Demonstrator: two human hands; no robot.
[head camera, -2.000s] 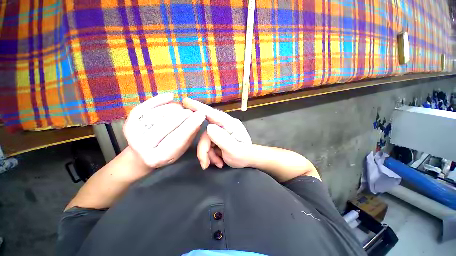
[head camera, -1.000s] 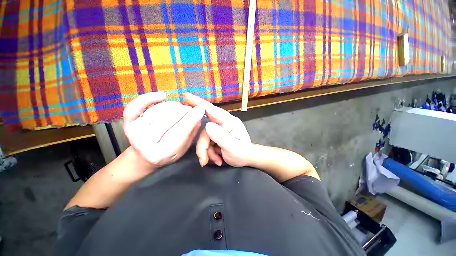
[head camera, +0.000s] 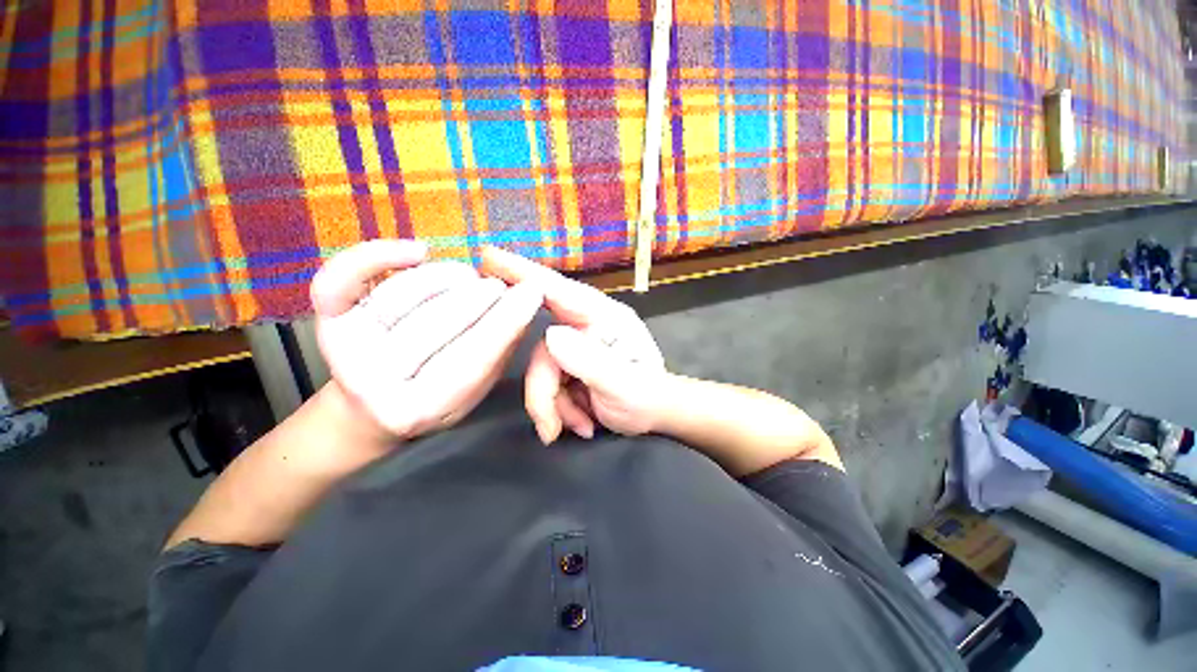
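Observation:
My left hand (head camera: 414, 339) is in front of my body, palm up, with fingers extended and the thumb apart. My right hand (head camera: 597, 355) meets its fingertips, index finger stretched out and other fingers curled. Nothing can be made out in either hand; anything between the fingertips is too small to see. Plaid fabric (head camera: 433, 118) in orange, purple, yellow and turquoise covers the table beyond my hands. A thin pale measuring stick (head camera: 652, 145) lies across the cloth, its near end over the table edge.
A pale block (head camera: 1059, 131) lies on the cloth at the right, with another small one farther off. The brown table edge (head camera: 840, 252) runs across. At right are a white machine (head camera: 1116, 344), blue roll (head camera: 1109, 483) and cardboard box (head camera: 965, 545). A black handle is at lower left.
My left hand has shifted slightly left and its thumb is bent a little more. My right hand has barely moved. The cloth and stick lie as before.

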